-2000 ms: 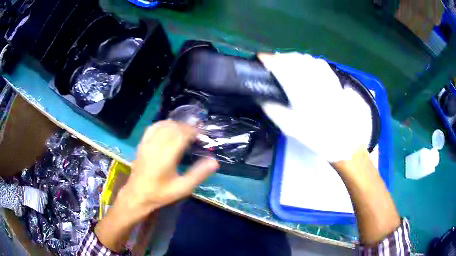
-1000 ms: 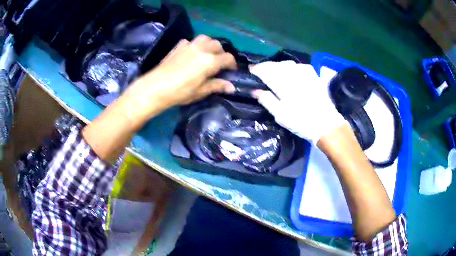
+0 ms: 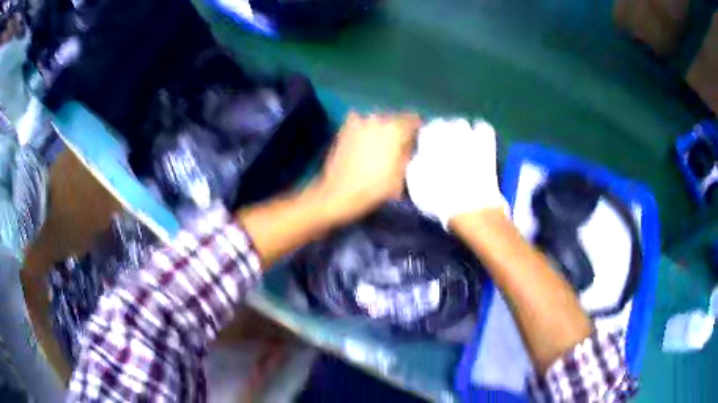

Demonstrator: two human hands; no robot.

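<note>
The frame is blurred. A black blister tray (image 3: 464, 315) lies on the green bench, with a shiny bagged cable (image 3: 386, 287) in its lower hollow. My bare left hand (image 3: 374, 161) and my white-gloved right hand (image 3: 455, 167) are side by side at the tray's upper edge, fingers curled. Whether they grip the tray or something in it is hidden. Black headphones (image 3: 568, 197) lie in the blue-rimmed carrying tray (image 3: 649, 260) to the right.
A stack of black blister trays (image 3: 118, 71) stands at the left, its front one holding shiny items. A carton of bagged cables (image 3: 79, 185) is below the bench edge. A white bottle (image 3: 686, 330) stands at the far right.
The whole view has shifted, things now sitting lower. My hands moved from beside the tray, then onto its upper part, and are now closer together with fingers curled. The headphones stay in the carrying tray.
</note>
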